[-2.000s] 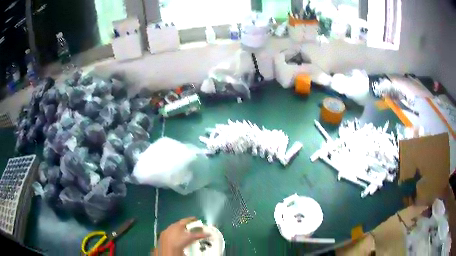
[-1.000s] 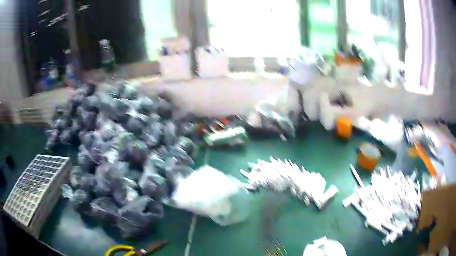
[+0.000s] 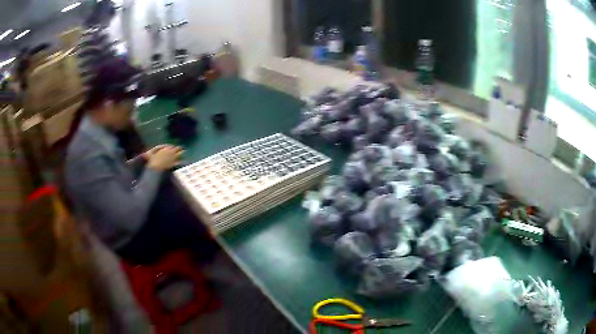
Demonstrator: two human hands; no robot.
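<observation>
Neither of my hands is in the picture. Nearest in front of me, scissors (image 3: 338, 316) with a yellow and a red handle loop lie at the bench's front edge, blades pointing right. A big heap of bagged dark parts (image 3: 398, 196) covers the middle of the bench. A cloudy white plastic bag (image 3: 480, 287) lies right of the heap, and loose white plastic arms (image 3: 544, 301) show beside it at the lower right. A stack of pale gridded trays (image 3: 255, 176) stands left of the heap.
A person in grey (image 3: 117, 176) sits at the bench's left side, hands together above the edge, by a red stool (image 3: 163, 287). Cartons (image 3: 55, 85) stand behind. Bottles (image 3: 425, 59) line the window sill. A small black object (image 3: 219, 121) lies farther back on the bench.
The view has swung left. The seated person and whole tray stack have come into view. The hand, round housings and tape rolls seen earlier are out of the picture.
</observation>
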